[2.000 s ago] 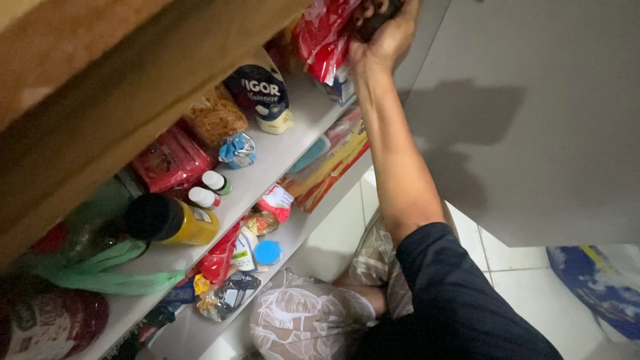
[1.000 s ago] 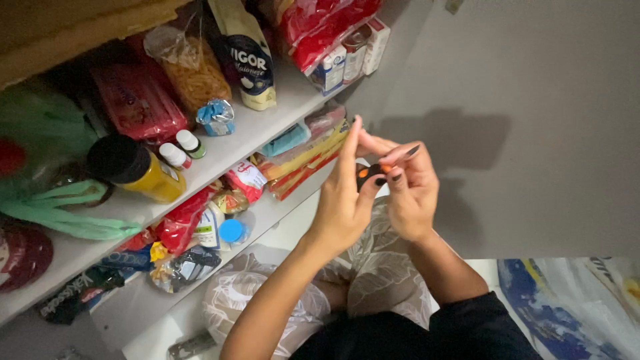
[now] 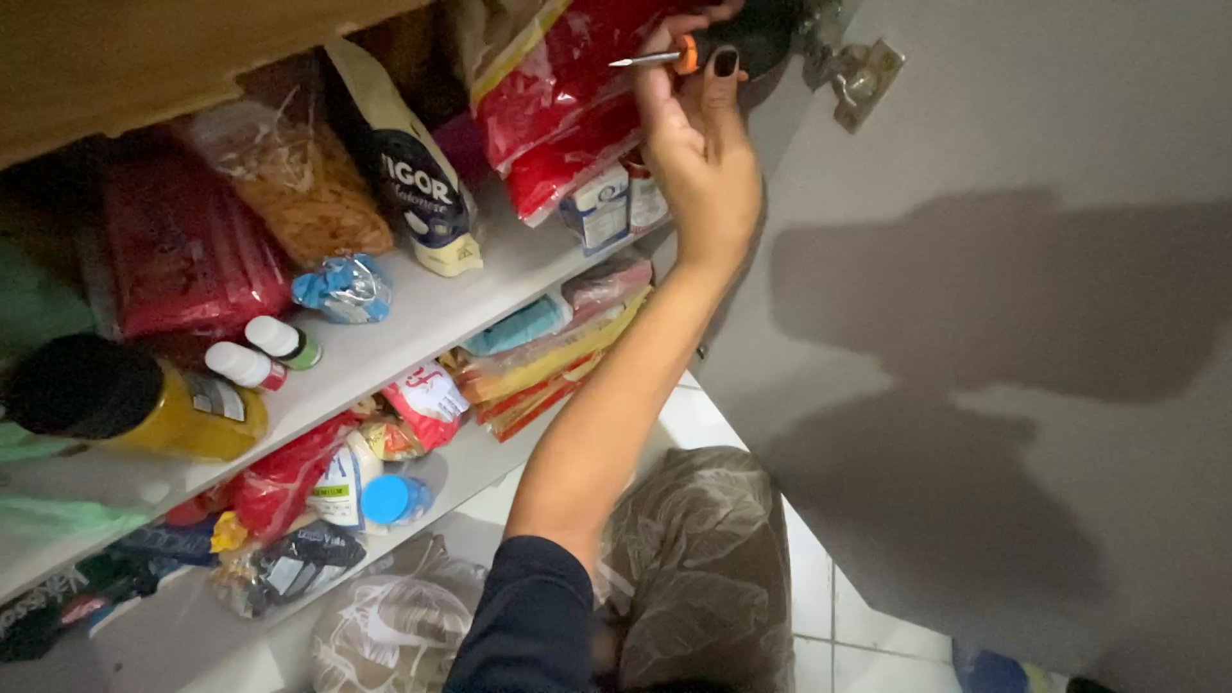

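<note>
My left hand (image 3: 707, 144) is raised at the upper middle, beside the cabinet's inner right side. It grips a small screwdriver (image 3: 664, 59) with a thin metal shaft and an orange collar, the pointed tip facing left. The thumb presses near the collar; the dark area behind the fingers is too dim to make out fully. Just left of the fingers is a red plastic package (image 3: 568, 106). A metal cabinet hinge (image 3: 861, 82) is fixed to the grey door (image 3: 962, 164), right of the hand. My right hand is out of view.
The upper shelf (image 3: 385, 337) holds a mayonnaise pouch (image 3: 428, 202), a yellow bottle with a black lid (image 3: 192, 414), small white-capped bottles (image 3: 245, 366) and cartons (image 3: 602, 207). More packets and a blue-capped container (image 3: 395, 499) crowd the lower shelf. My knees (image 3: 712, 549) are below.
One second ago both hands were together in front of the cabinet around a small dark and orange thing. My left hand has moved up towards the hinge; my right hand has left the view.
</note>
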